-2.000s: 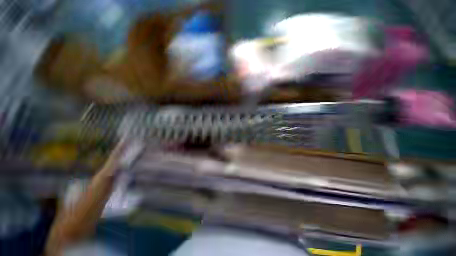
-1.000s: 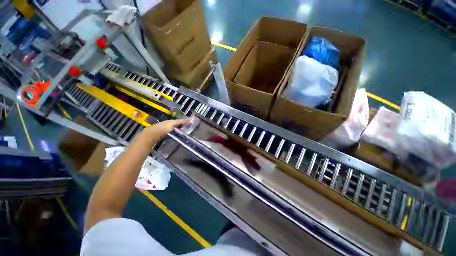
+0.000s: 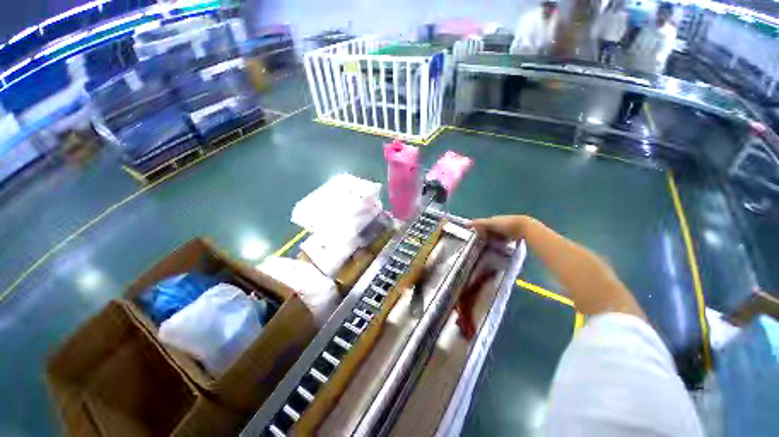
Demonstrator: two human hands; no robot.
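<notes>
A long narrow TV carton (image 3: 491, 299) lies with its top open on the roller conveyor, running away from me. Its long flaps stand up or fold out, showing the brown-grey inside and dark reddish marks. My right hand (image 3: 504, 227) reaches in from the right, in a white sleeve, and holds the carton's far end, with its fingers over the end edge. My left hand is out of the picture.
The conveyor rollers (image 3: 359, 320) show left of the carton. Open brown boxes (image 3: 120, 367) hold blue and white bags (image 3: 213, 329). White packets (image 3: 337, 205) and pink wrapped bundles (image 3: 403, 179) are beyond. White railings (image 3: 376, 90) and blurred people stand farther back.
The view has swung from the conveyor's left end to its right end. My left hand, earlier on the carton's left end, has left the picture, and my right hand now shows.
</notes>
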